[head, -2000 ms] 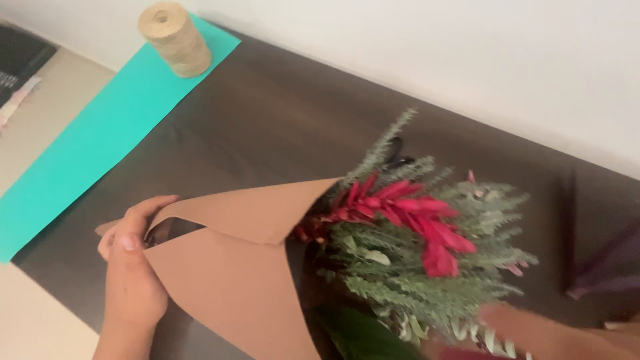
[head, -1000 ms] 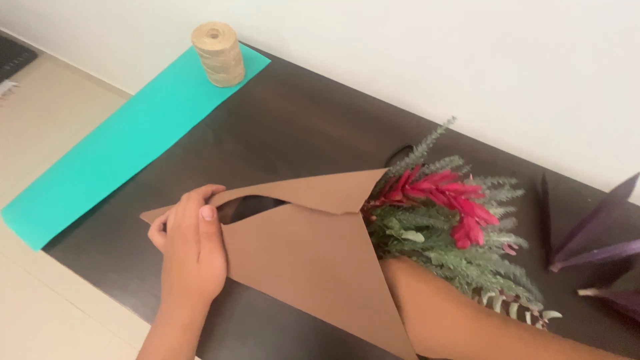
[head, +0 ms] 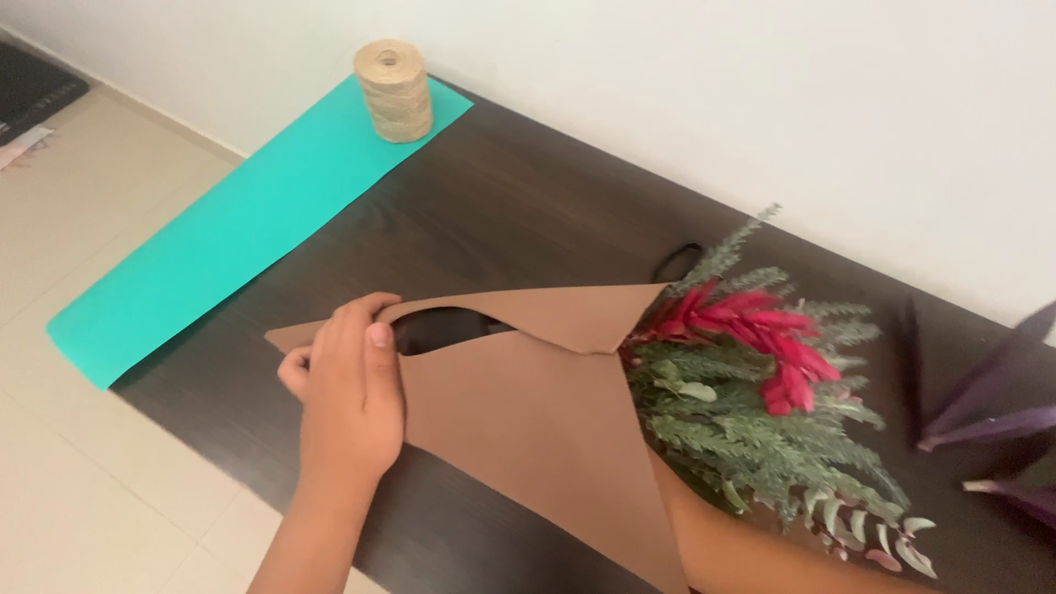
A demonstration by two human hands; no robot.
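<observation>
A cone of brown wrapping paper point(head: 528, 412) lies around a bouquet on the dark wooden table. My left hand point(head: 355, 379) grips its narrow end, the pointed tip sticking out past the fingers. Between the overlapping paper edges is a dark gap. Out of the wide end come a red flower point(head: 763, 334) and green foliage point(head: 742, 437). My right forearm reaches in from the lower right beneath the foliage, and the hand itself is hidden inside or behind the paper. A black loop point(head: 678, 262) shows behind the paper's upper corner.
A spool of twine point(head: 394, 95) stands on a turquoise sheet point(head: 256, 219) along the table's left end. Purple leaves point(head: 998, 425) lie at the right. A white wall point(head: 742, 99) borders the table's far side, and tiled floor point(head: 91, 495) shows at the left.
My right hand was blurred by the lower foliage two seconds ago; it has gone leftward, out of sight at the paper, with only the forearm showing. My left hand stays on the narrow end.
</observation>
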